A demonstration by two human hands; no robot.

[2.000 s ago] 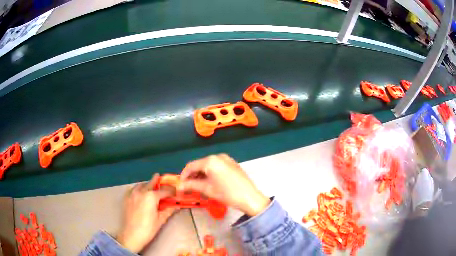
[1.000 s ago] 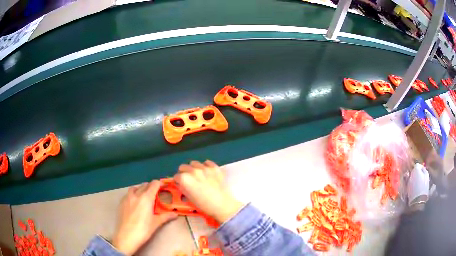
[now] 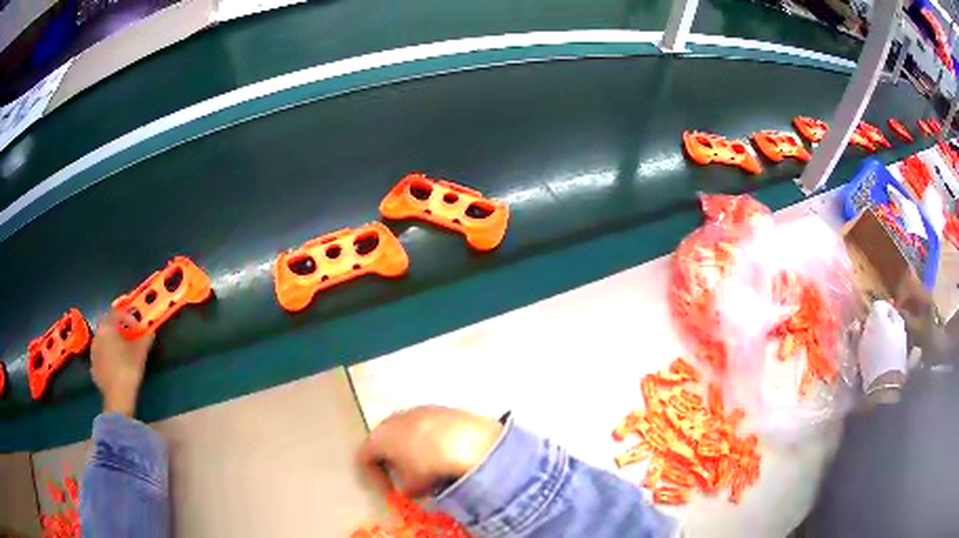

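My left hand (image 3: 120, 363) is over the belt's near edge at the left, its fingers on the lower left end of an orange controller shell (image 3: 168, 294) lying on the belt. My right hand (image 3: 431, 450) is low over the bench, fingers curled down at a pile of small orange inserts (image 3: 408, 521) at the bottom edge. Its fingertips are blurred and partly hidden, so I cannot tell if it holds an insert.
The green belt (image 3: 568, 126) carries more shells, including two near the middle (image 3: 342, 265) (image 3: 447, 210). Loose inserts (image 3: 686, 436) and a clear bag of orange parts (image 3: 757, 305) lie at right. Beyond are a blue bin (image 3: 894, 210), an open box (image 3: 881, 250), a white-gloved hand (image 3: 882, 342) and a metal post (image 3: 854, 105).
The shell both hands held over the bench is gone from there; a shell now lies under my left hand on the belt. My right hand has moved down to the insert pile. The view has shifted.
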